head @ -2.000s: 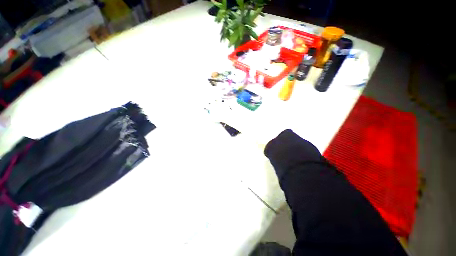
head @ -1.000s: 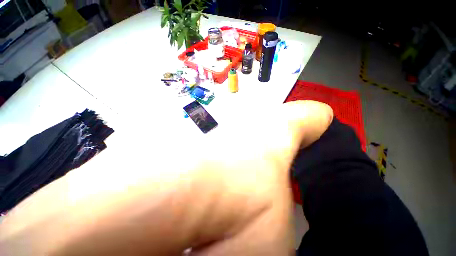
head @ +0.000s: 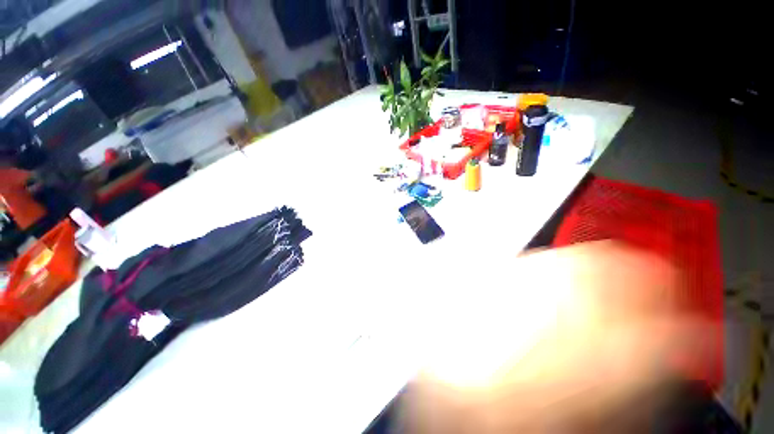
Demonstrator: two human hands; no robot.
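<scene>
A bundle of black fringed textile pieces lies on the white table at the left, with its stringy end towards the middle. A magenta tie goes around it, with a white tag beside it. A bare hand, which looks like my right hand, is large and strongly blurred at the lower right, close to the camera. Its fingers cannot be made out, nor whether it holds anything. Dark sleeve cloth shows at the bottom edge. My left hand is not seen apart from it.
A phone lies before a red tray of oddments. A yellow bottle, a black bottle and a plant stand nearby. A red perforated crate is beside the table at right. Orange-red crates are at far left.
The view has swung up and left, so more of the bundle and workshop shows. The blurred hand has shifted from lower middle to lower right. The phone, covered by the sleeve earliest, remains visible.
</scene>
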